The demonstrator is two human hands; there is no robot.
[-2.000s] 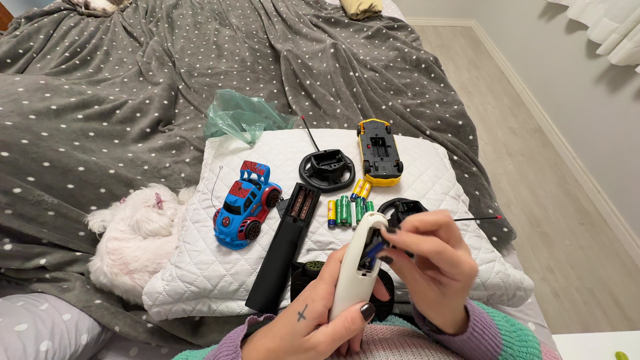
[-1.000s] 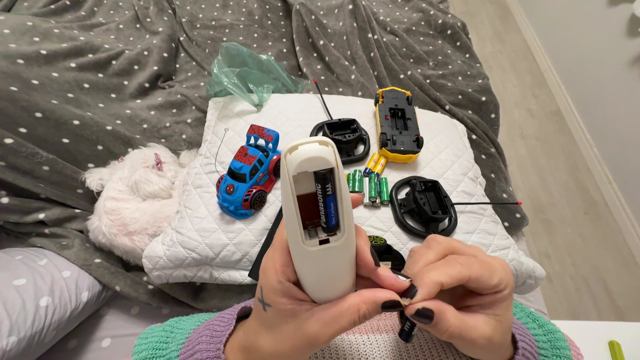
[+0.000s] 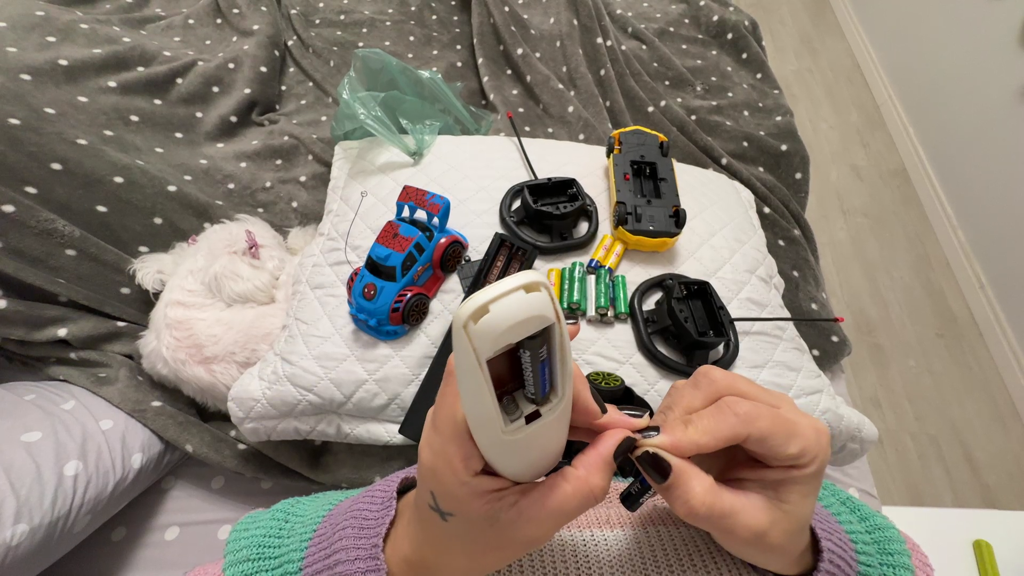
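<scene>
My left hand [image 3: 512,480] holds a white remote control [image 3: 516,452] upright, its open battery bay facing me. One Panasonic battery [image 3: 534,368] sits on the bay's right side; a spring shows in the vacant left side. My right hand [image 3: 732,464] pinches a dark battery [image 3: 638,492], partly hidden by the fingers, and its fingertips meet those of my left hand. Behind the remote lies a long black remote control [image 3: 428,384] with its battery bay open. Several green, yellow and white batteries [image 3: 600,292] lie together on the quilted white pillow [image 3: 312,384].
A blue and red toy car [image 3: 404,264], an overturned yellow toy car [image 3: 644,188] and two black steering-wheel controllers [image 3: 548,212] [image 3: 684,324] lie on the pillow. A green plastic bag [image 3: 400,104] is behind. A white dog [image 3: 220,312] lies at left. A green wheel [image 3: 606,384] shows beyond my hands.
Two seconds ago my right fingers were at the remote's battery bay. They have since moved down and right, away from it, with a battery in them. The remote has turned to face me more fully.
</scene>
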